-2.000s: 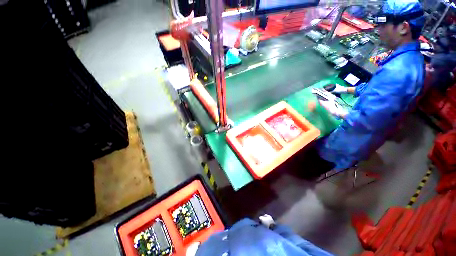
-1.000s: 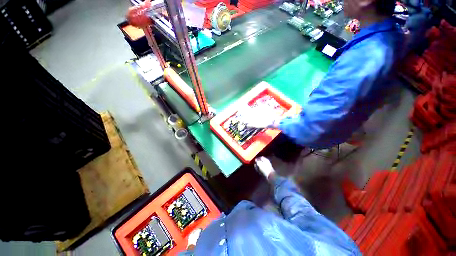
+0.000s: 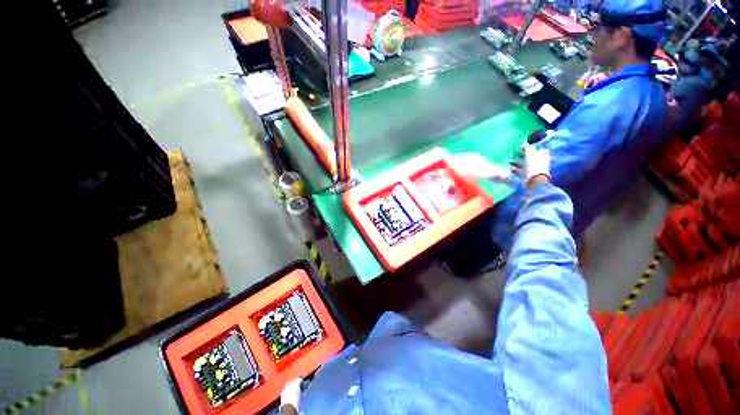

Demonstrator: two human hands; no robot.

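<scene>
A red-orange foam tray (image 3: 305,366) sits in the black crate (image 3: 237,301) on the floor, with a circuit board (image 3: 224,369) in one pocket and another board (image 3: 286,324) in the other. My gloved left hand (image 3: 290,394) is at the tray's near edge, small and partly hidden by my smock; its grip is unclear. A second foam tray (image 3: 395,254) on the bench end holds a board (image 3: 393,217) in its left pocket; the right pocket shows pinkish-white. My gloved right hand (image 3: 535,164) is stretched over the bench at a small dark device (image 3: 537,138); whether it holds it is unclear.
A worker in blue (image 3: 621,121) sits at the bench's right, a blurred pale glove beside the bench tray. Black stacks stand on a pallet (image 3: 166,271) at left. Red-orange foam stacks (image 3: 681,324) are at right. An upright post (image 3: 337,105) rises from the bench corner.
My right arm has reached forward and right across the bench. The other worker's hand has moved off the bench tray, uncovering the board. My left hand stays by the crate tray.
</scene>
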